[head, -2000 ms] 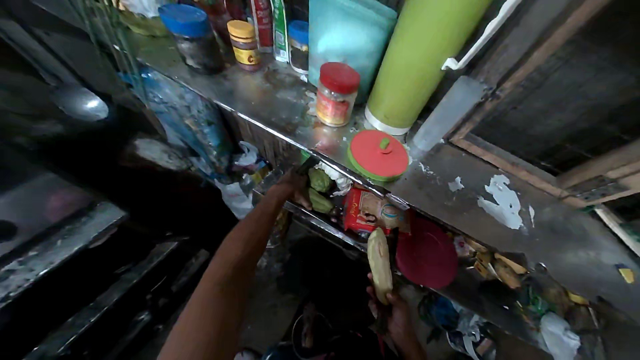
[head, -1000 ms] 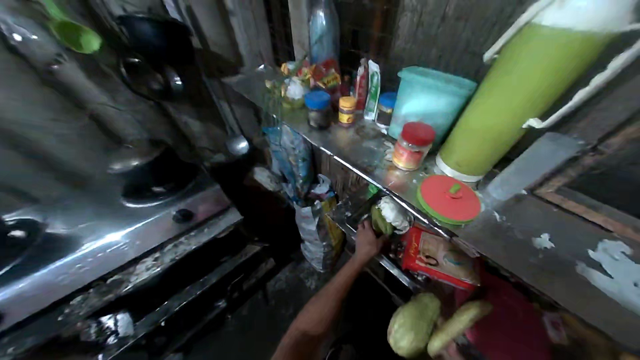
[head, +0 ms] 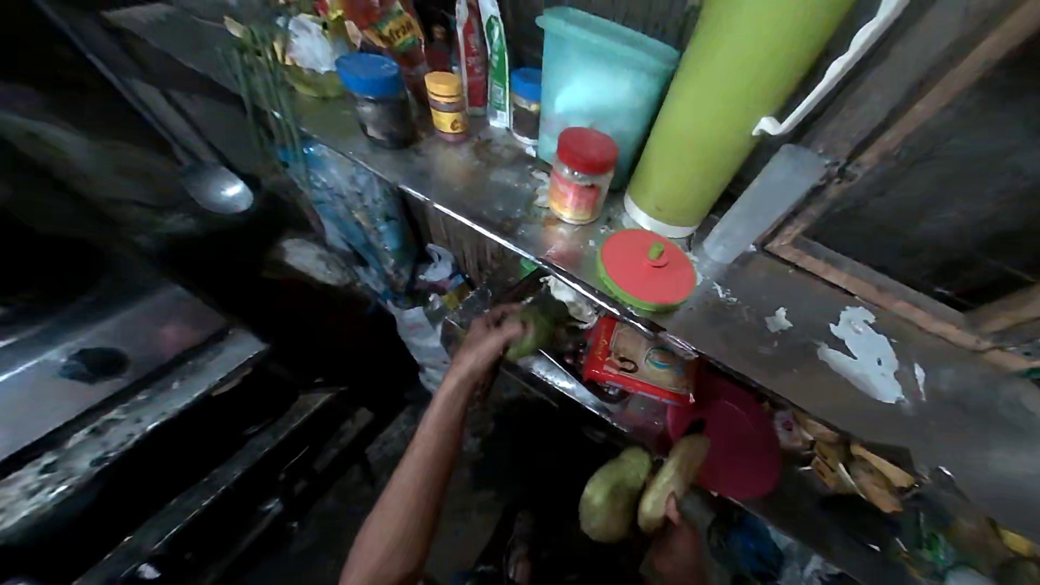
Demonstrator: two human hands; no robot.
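My left hand (head: 491, 337) reaches onto the lower shelf, its fingers closed around a dark green vegetable (head: 532, 331), blurred by motion. My right hand (head: 676, 543), low in the view, holds a pale elongated vegetable (head: 674, 481). A rounder pale green vegetable (head: 615, 494) is beside it; what bears it is hidden. Between the hands a red package (head: 639, 361) lies on the lower shelf (head: 569, 390), next to a crumpled white bag (head: 571, 299). A magenta plastic basin (head: 735, 439) is behind the right hand's vegetable.
On the metal upper shelf (head: 487, 175) stand a red-lidded jar (head: 582, 176), a red round lid (head: 647, 266), a teal container (head: 603, 85) and a tall green cylinder (head: 723, 106). At left are a hanging ladle (head: 216, 187) and a stove (head: 97, 357). Wood scraps (head: 869, 471) lie at lower right.
Two seconds ago my right hand showed one pale vegetable; a second, rounder one is now beside it. My left hand has stayed at the lower shelf. The view swung left, then back.
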